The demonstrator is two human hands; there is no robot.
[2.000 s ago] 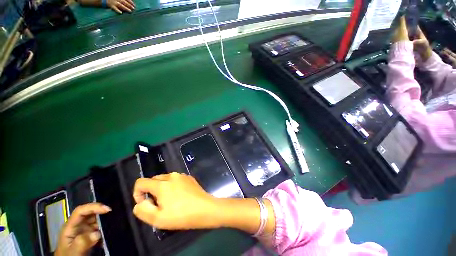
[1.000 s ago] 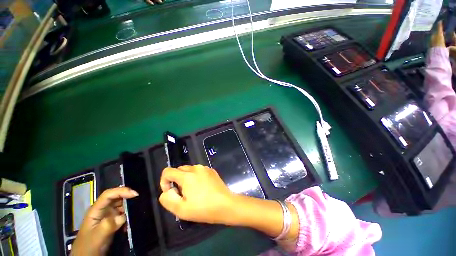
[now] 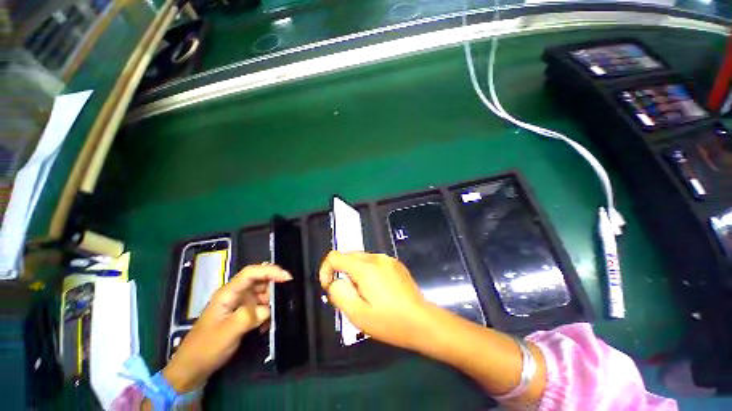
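Note:
A black five-slot tray (image 3: 376,210) lies across the bench. My left hand (image 3: 229,313) has its fingers at the silver edge of a dark phone (image 3: 290,301) standing on its side in the second slot from left. My right hand (image 3: 384,295) pinches the edge of another tilted phone (image 3: 348,226); its face shows white above my fingers, and my hand hides its middle. The leftmost slot holds an opened housing with a yellow-edged battery (image 3: 207,281). The two right slots hold dark flat phones (image 3: 429,249) (image 3: 510,249).
A white twin cable (image 3: 546,131) runs down to a white marker pen (image 3: 612,269). Another black tray (image 3: 590,112) with phones, some lit, stands at right. Papers (image 3: 114,337) and an open phone (image 3: 78,325) lie at left. A metal-edged conveyor (image 3: 321,66) crosses behind.
The view has swung left, bringing papers and the left bench side into sight. The face of the phone in my right hand was dark and now shows white. Both hands keep their places.

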